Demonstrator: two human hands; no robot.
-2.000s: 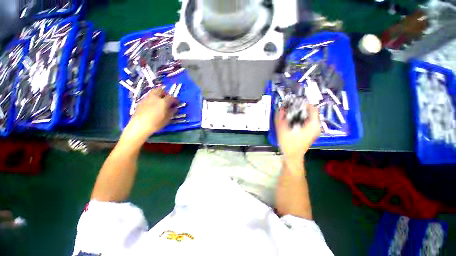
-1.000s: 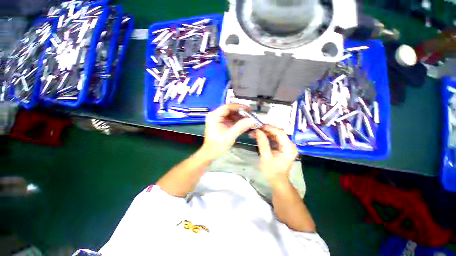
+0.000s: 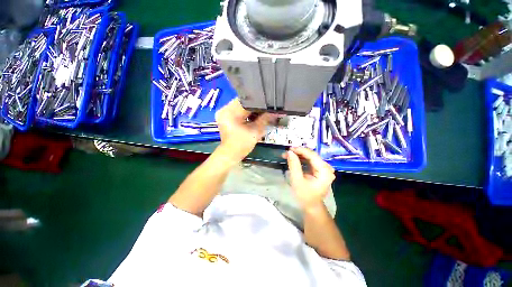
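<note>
The grey press cylinder point(image 3: 275, 78) fills the upper centre above the silver base plate point(image 3: 300, 132). My left hand point(image 3: 238, 128) reaches under the press head, over the left part of the plate; its fingertips are partly hidden and I cannot tell what they hold. My right hand point(image 3: 309, 172) is at the plate's front edge, thumb and forefinger close together; a small dark thing may be at the fingertips, too small to tell. Silver metal pins lie in the left blue tray point(image 3: 159, 120) and, more of them, in the right blue tray point(image 3: 420, 112).
Stacked blue trays point(image 3: 90, 73) of similar pins stand at the far left. Another blue tray point(image 3: 489, 140) is at the right edge. A brass fitting point(image 3: 400, 27) and a white round cap point(image 3: 442, 56) are at upper right. Red openwork shapes point(image 3: 438, 224) lie below the bench.
My hands were together over a pin in front of the press; now they are apart, my left hand under the press head. Earlier each hand was in a side tray. The view has shifted.
</note>
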